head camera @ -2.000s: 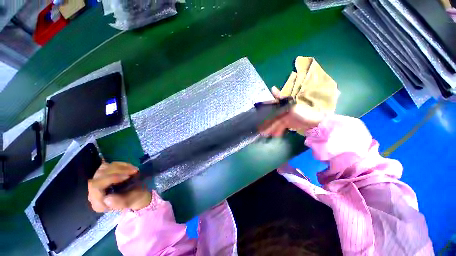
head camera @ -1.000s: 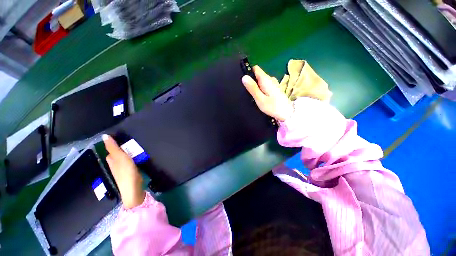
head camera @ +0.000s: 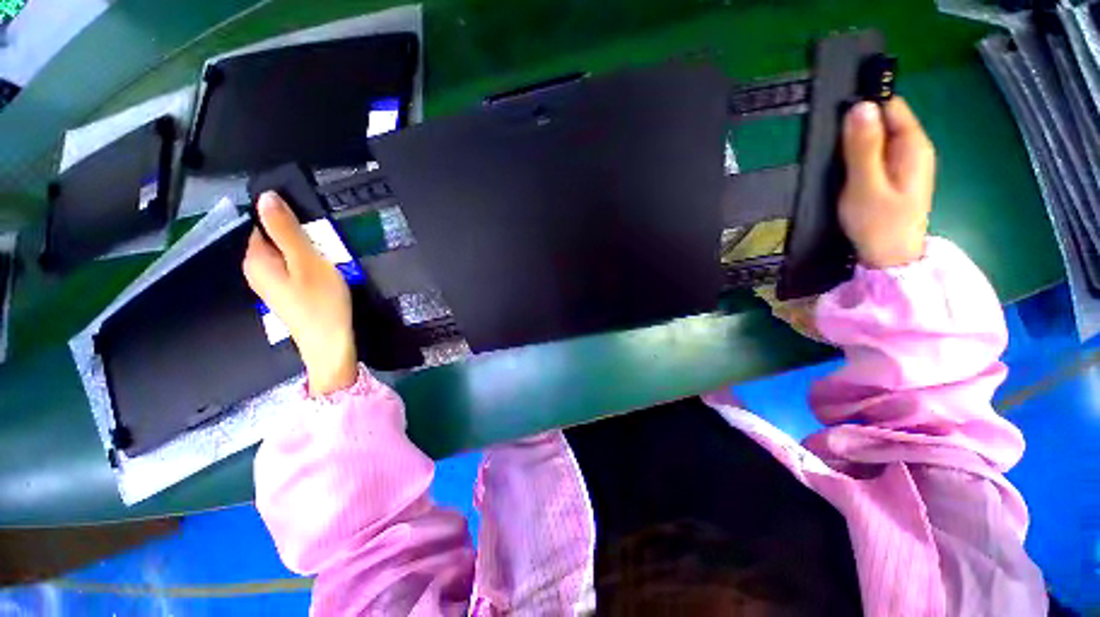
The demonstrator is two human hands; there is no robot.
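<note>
A black panel (head camera: 567, 211) is held level above the table, its matt face up. At each end a black end bar stands apart from the middle part, joined by narrow strips, with openings between. My left hand (head camera: 298, 283) grips the left end bar beside a white-and-blue label sticker. My right hand (head camera: 888, 181) grips the right end bar (head camera: 826, 169). Silvery foam sheet shows through the left openings. The yellow-tan cloth (head camera: 755, 241) shows through a right opening and is mostly hidden under the panel.
Three more black panels lie on foam sheets at the left: one upper (head camera: 302, 103), one farther left (head camera: 106, 193), one nearer (head camera: 193, 338). Stacked panels with foam (head camera: 1062, 157) stand at the right edge. The green table's front edge borders a blue floor (head camera: 676, 422).
The panel's end bars have been pulled outward, opening gaps at both ends. My hands have moved farther apart. The camera view has shifted.
</note>
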